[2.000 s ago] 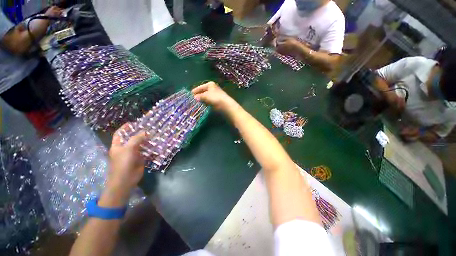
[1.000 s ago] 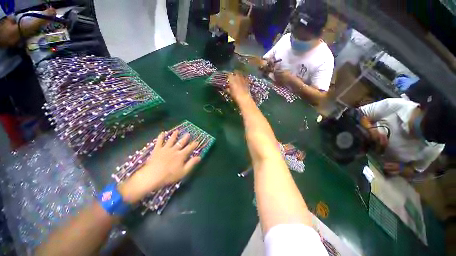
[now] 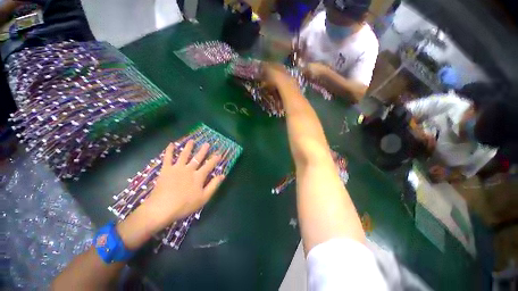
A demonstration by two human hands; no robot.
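Note:
A wired PCB panel (image 3: pixel 218 139) lies flat on the green table in front of me, rows of coloured wires with white ends pointing to the lower left. My left hand (image 3: pixel 184 179) rests on it, palm down, fingers spread, a blue band on the wrist. My right hand (image 3: pixel 272 77) reaches far forward over another group of wired panels (image 3: pixel 267 102); it is blurred, and its grip cannot be made out. A large stack of wired panels (image 3: pixel 74 96) stands at the left. One more wired panel (image 3: pixel 207 54) lies at the back.
Clear plastic wrap (image 3: pixel 40 221) lies at the lower left. A small black fan (image 3: pixel 389 139) stands at the right. Two people in white shirts sit across and at the right. A lead bundle (image 3: pixel 341 165) lies partly behind my right forearm. A white board (image 3: pixel 292 270) shows at the bottom.
The panel was held in both hands; it now lies on the table under my left hand. My right hand has moved forward to the far panels. The view has shifted slightly.

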